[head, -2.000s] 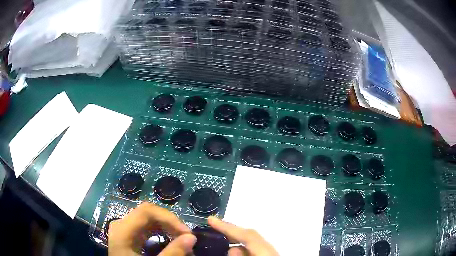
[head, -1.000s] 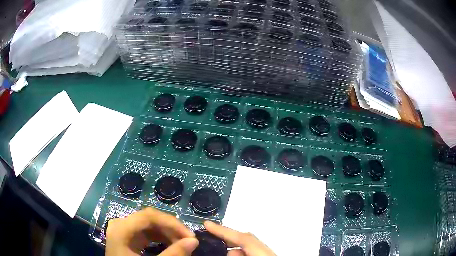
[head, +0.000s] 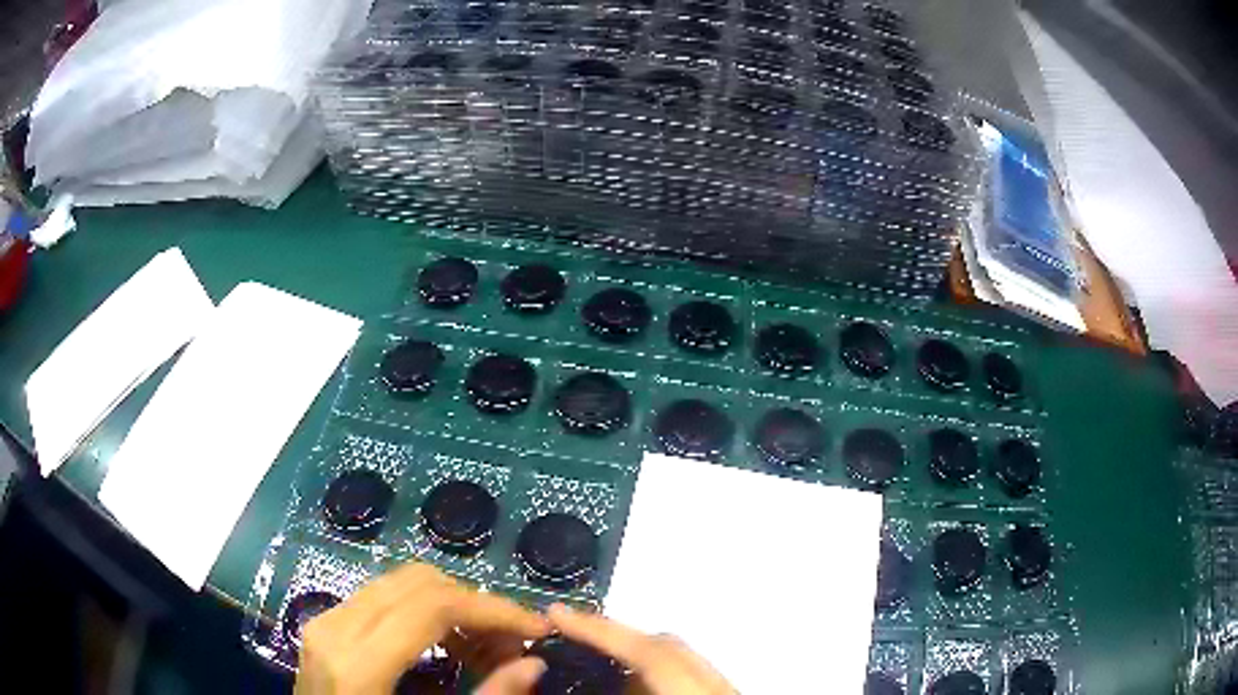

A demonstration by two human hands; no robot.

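Note:
My left hand [head: 407, 631] and my right hand [head: 652, 659] meet at the bottom edge of the picture, cut off by it. Their fingers are around a round black part [head: 577, 668], whose lower side is out of view. A white sheet [head: 754, 570] lies over pockets of the clear blister tray [head: 564, 492], just right of my hands. Rows of black discs [head: 591, 403] sit in the tray's pockets. Whether a thin piece is between my fingertips cannot be told.
Two white sheets [head: 231, 421] lie left of the tray on the green mat [head: 306, 245]. Stacked clear trays [head: 638, 149] stand behind the open tray. A floppy white pile [head: 177, 109] is at back left. Papers with a blue-covered pack [head: 1028, 204] lie on a brown board at back right.
My fingertips have drawn closer together over the black part. My left hand has shifted slightly right, and more of the disc at the tray's lower left shows.

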